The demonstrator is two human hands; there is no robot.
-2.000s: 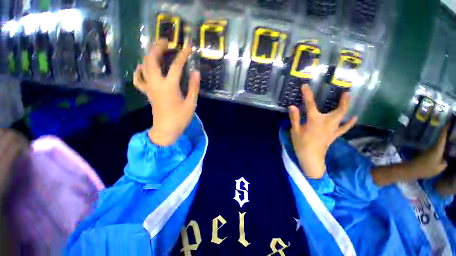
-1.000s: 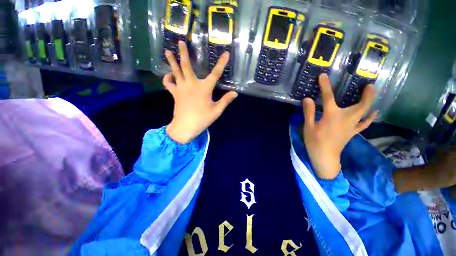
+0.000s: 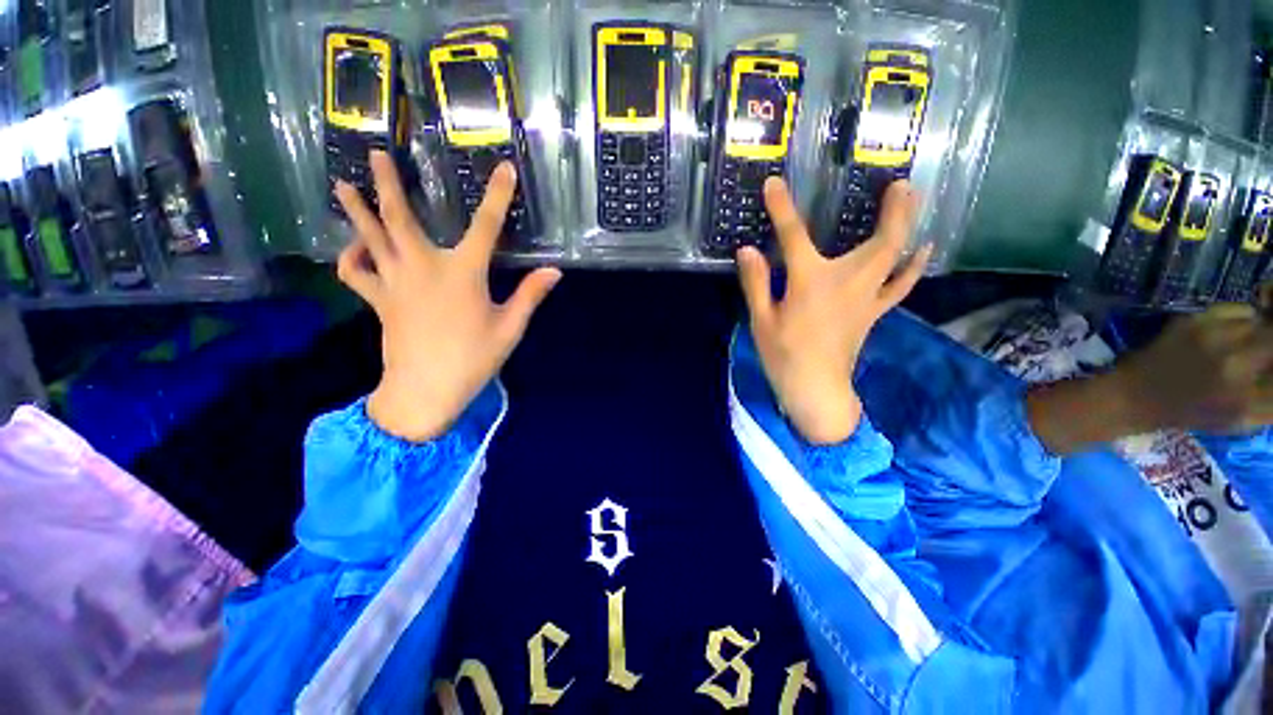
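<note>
A clear blister tray (image 3: 556, 259) holds a row of several black keypad phones with yellow frames. My left hand (image 3: 436, 314) is spread, its fingertips on the keypads of the far-left phone (image 3: 359, 87) and the second phone (image 3: 472, 98). My right hand (image 3: 824, 314) is spread, fingertips at the keypads of the fourth phone (image 3: 760, 109) and the far-right phone (image 3: 889, 115). The fourth screen is white with red characters; the second and far-right screens are white. The middle phone (image 3: 633, 126) has a dark screen and no finger on it. Neither hand grips anything.
Another tray (image 3: 133, 286) with dark phones, some with green patches, lies at left. A tray at right (image 3: 1198, 129) holds yellow-framed phones. The green bench (image 3: 1050, 140) shows between trays. A person's hand (image 3: 1201, 370) is at right, a pink sleeve (image 3: 105, 573) at lower left.
The view has shifted, so the tray now sits level and further left than one second ago. Red characters have appeared on the fourth phone's screen. My hands remain spread over the same phones.
</note>
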